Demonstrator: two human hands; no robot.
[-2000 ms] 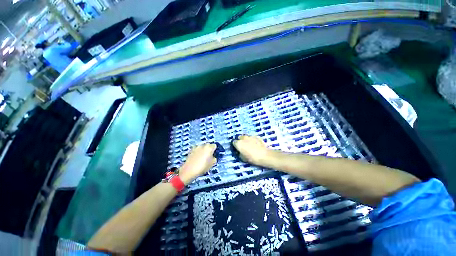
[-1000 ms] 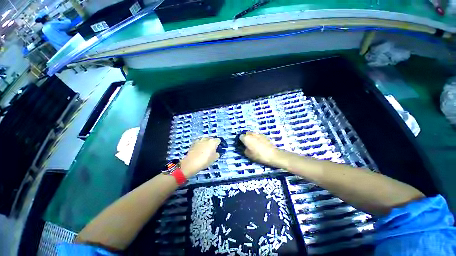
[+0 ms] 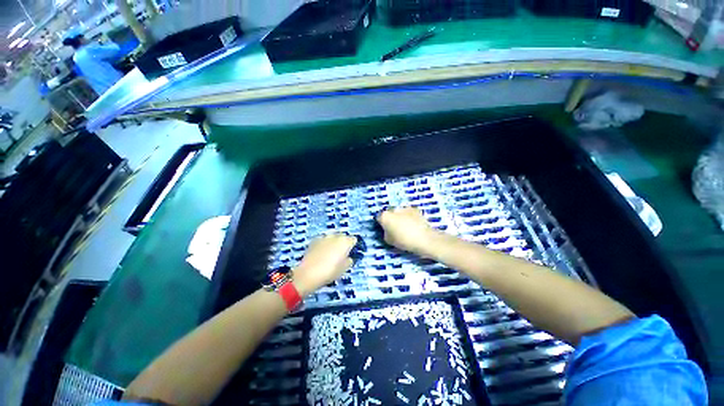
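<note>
Rows of silver metal parts (image 3: 444, 194) fill a large black tray (image 3: 333, 162). My left hand (image 3: 327, 260) is over the left-middle rows, fingers curled, with a black patch at its fingertips. My right hand (image 3: 403, 228) is a little farther forward and to the right, also curled, with a dark patch at the fingertips. Whether either hand holds a small part is hidden. A small black parts tray (image 3: 389, 345) rests on the near rows. Small white parts (image 3: 324, 349) are heaped along its edges and a few lie loose in its middle.
A raised green shelf (image 3: 476, 49) with black trays (image 3: 317, 30) runs across the back. Crumpled clear plastic (image 3: 607, 109) and white pieces (image 3: 635, 202) lie to the right. White crumpled material (image 3: 209, 244) lies left of the large tray. A person in blue (image 3: 97, 65) is far left.
The whole view has shifted, showing more of the rear shelf. My right hand is now slightly farther forward than my left; before, they were about level. The small tray has stayed on the near rows.
</note>
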